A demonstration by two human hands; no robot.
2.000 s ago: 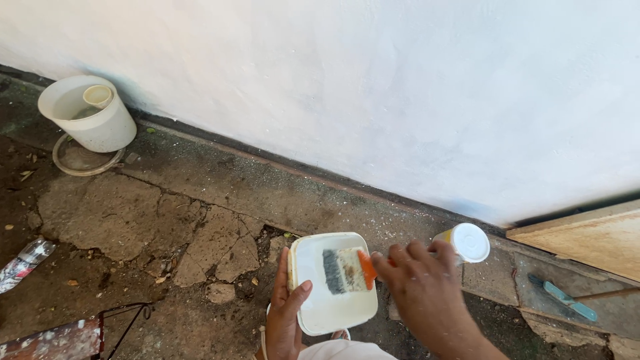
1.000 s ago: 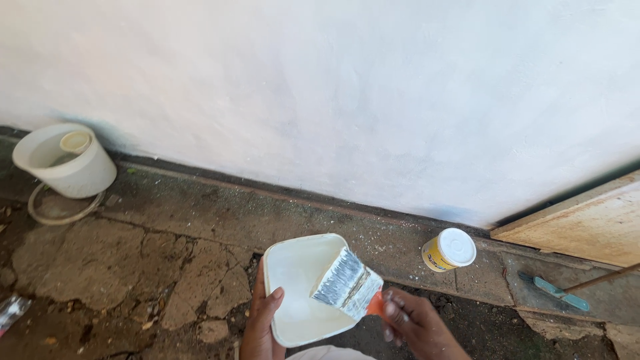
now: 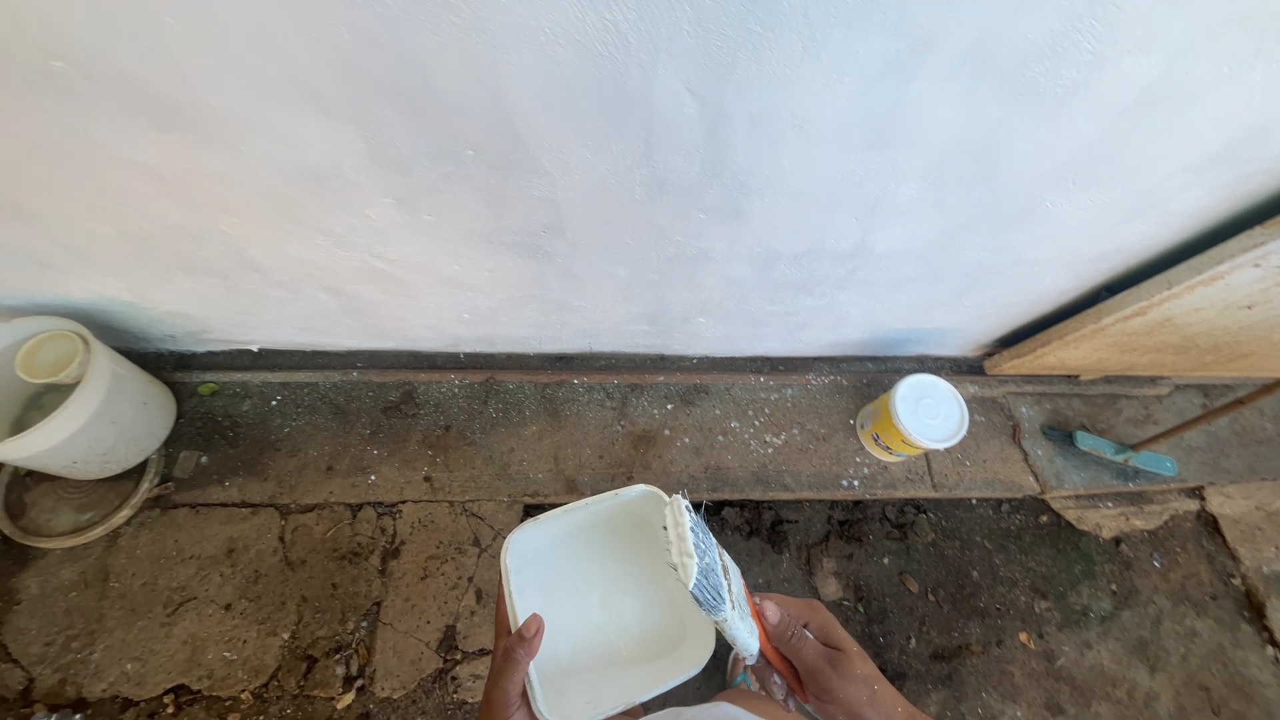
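Note:
My left hand (image 3: 513, 665) grips the left side of a square white plastic tub (image 3: 610, 600), with the thumb over its rim. Whitish paint seems to lie inside the tub. In my right hand (image 3: 825, 650) is a wide paintbrush (image 3: 712, 575) by its orange handle. Its dark bristles carry white paint, thickest along the tip, and they are raised at the tub's right rim. Behind both hands rises a white wall (image 3: 640, 180), with faint uneven patches near its base.
A yellow-and-white lidded paint pot (image 3: 912, 417) stands on the concrete ledge (image 3: 520, 440). At far left is a white bucket (image 3: 95, 420) with a small container in it. A blue broom (image 3: 1125, 453) lies at right, near a wooden board (image 3: 1150, 310). Cracked paving (image 3: 200, 600) lies below.
The brush, flat over the tub's inside before, is now lifted and turned on edge at the right rim. My right hand has turned with it. The view has tilted up toward the wall.

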